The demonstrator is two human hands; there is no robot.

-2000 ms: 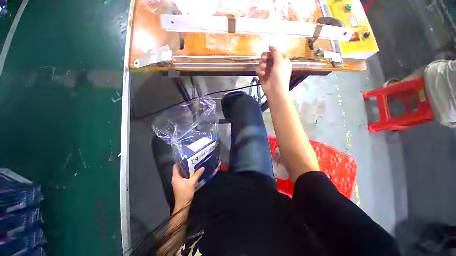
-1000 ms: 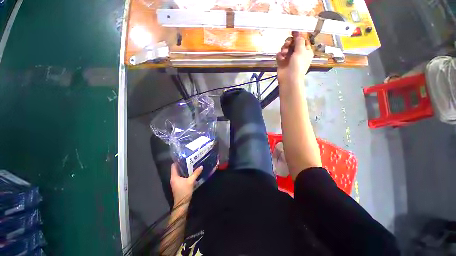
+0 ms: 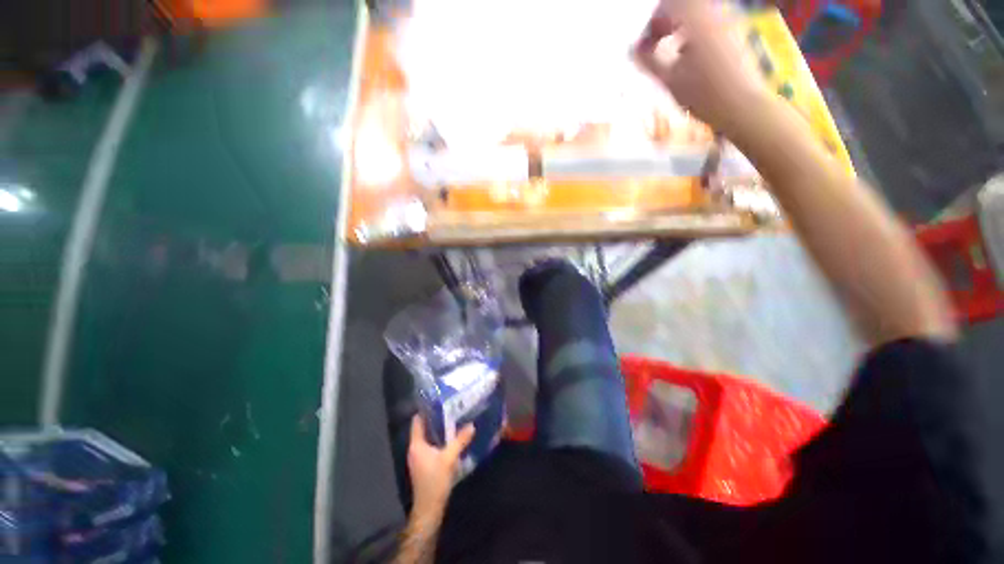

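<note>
My left hand (image 3: pixel 434 465) holds a dark blue product box (image 3: pixel 471 402) upright over my lap. The box stands in a clear film bag (image 3: pixel 427 331) whose loose top rises above it. My right hand (image 3: pixel 696 61) is raised over the back of the L-bar heat sealer (image 3: pixel 380 204), blurred, with fingers curled. I cannot tell if it holds anything. The sealing arm (image 3: pixel 628 162) lies across the orange sealer bed. Bright glare hides much of the bed behind it.
The green conveyor belt (image 3: pixel 209 331) runs along the left, with several bagged boxes (image 3: pixel 83 501) at its lower left. A red plastic basket or stool (image 3: pixel 716 435) is beside my legs. A red stool (image 3: pixel 960 270) stands at right. The yellow control panel (image 3: pixel 809 94) is beyond my right forearm.
My right hand has moved from the sealing arm up and over the sealer bed. The sealing arm sits lower, nearer the front edge. The view has shifted. My left hand keeps hold of the bagged box.
</note>
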